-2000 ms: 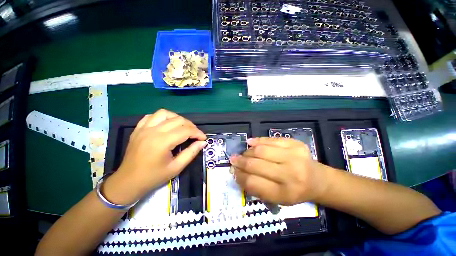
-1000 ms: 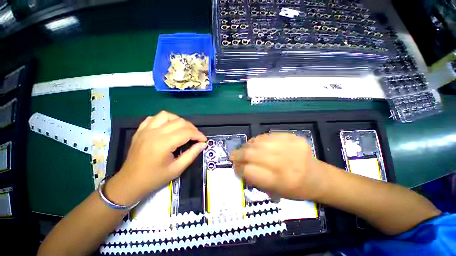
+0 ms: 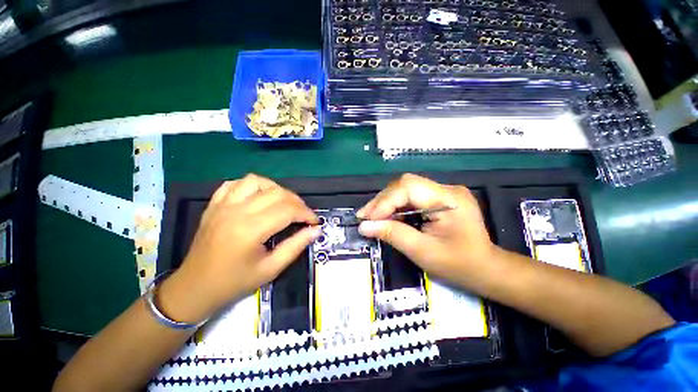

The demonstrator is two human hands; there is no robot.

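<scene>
An open phone body [image 3: 344, 295] lies in the black phone tray [image 3: 291, 184], its white battery with yellow edges showing and round camera openings [image 3: 322, 239] at its upper left. My left hand [image 3: 249, 233] has thumb and index fingertips together at the left edge of the camera area; whether something is between them is hidden. My right hand [image 3: 428, 226] pinches thin tweezers [image 3: 413, 211] between thumb and index finger. Their tip end is over the phone's upper part, near a dark area. Toothed white sticker strips [image 3: 306, 356] lie across the phones' lower ends.
Other phones lie left and right [image 3: 552, 230] in the tray. A blue bin [image 3: 241, 96] of cream scraps stands behind. Clear blister trays [image 3: 459, 53] are stacked back right, a white strip [image 3: 474, 136] before them. Used liner strips [image 3: 148, 199] cross at left. Another tray [image 3: 30, 222] lies far left.
My right hand has turned and opened out, its fingertips now at the phone's upper edge, with the tweezers showing. My left hand has shifted slightly right.
</scene>
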